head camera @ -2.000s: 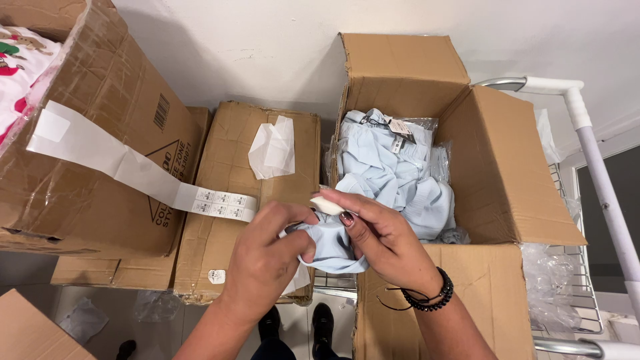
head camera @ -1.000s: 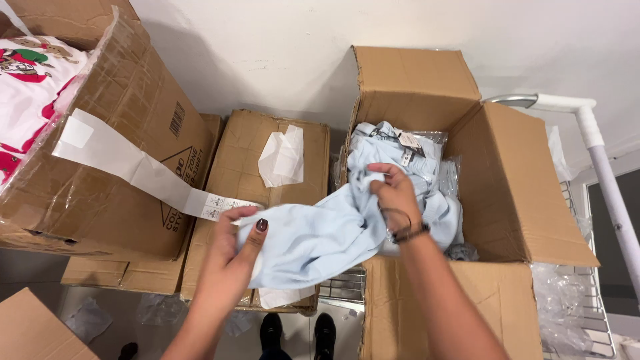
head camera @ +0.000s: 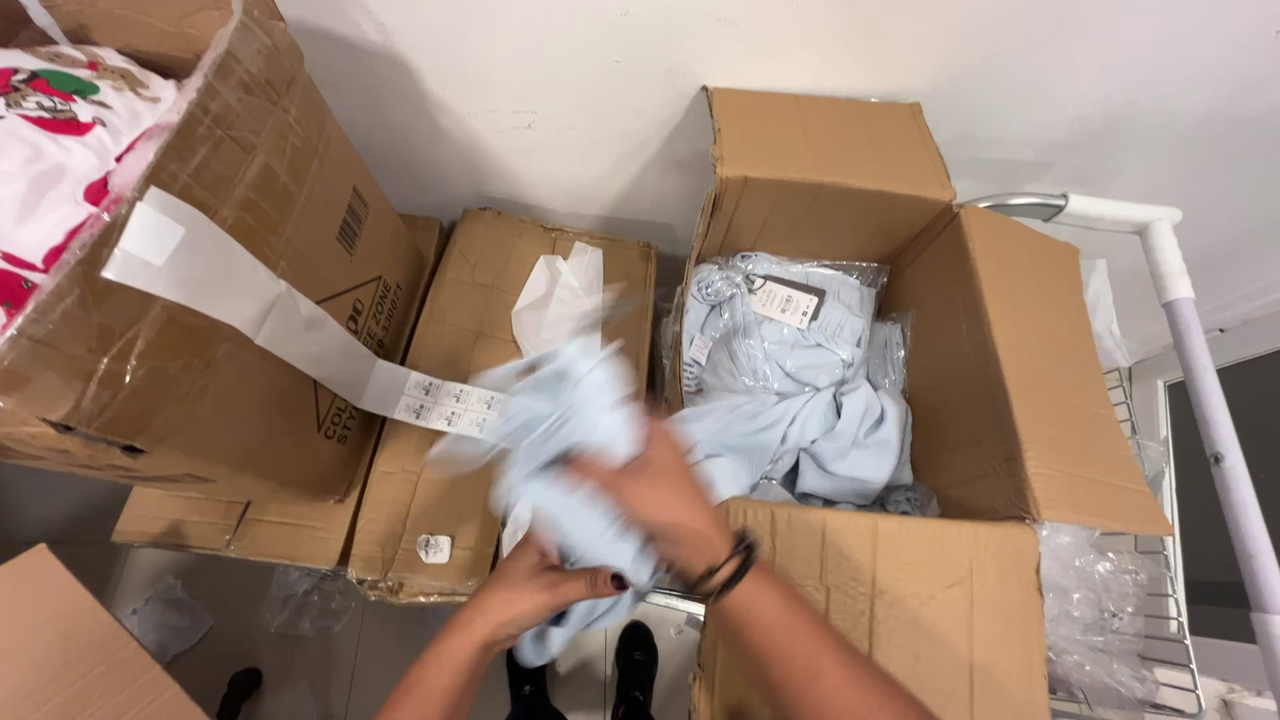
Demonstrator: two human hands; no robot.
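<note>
A light blue garment (head camera: 590, 440), blurred by motion, is bunched between my two hands in front of the open carton. My left hand (head camera: 545, 590) grips its lower part, thumb on top. Higher up, my right hand (head camera: 650, 490) is closed on the cloth; a dark bracelet circles that wrist. More light blue clothing (head camera: 800, 420) lies in the open cardboard box (head camera: 875, 590), some in clear plastic, with a hang tag (head camera: 788, 302) on top. A strip of printed labels (head camera: 450, 402) hangs from the left box and runs behind the garment.
A tall carton (head camera: 250, 300) with printed white clothing (head camera: 70, 150) stands at left. White backing paper (head camera: 560, 300) lies on a closed box (head camera: 470, 330). A metal rack post (head camera: 1215, 400) and clear plastic wrap (head camera: 1090, 610) are at right. Shoes (head camera: 635, 665) show below.
The garment, stretched between my hands one second ago, is now bunched up. My right hand has moved from over the open box toward my left hand.
</note>
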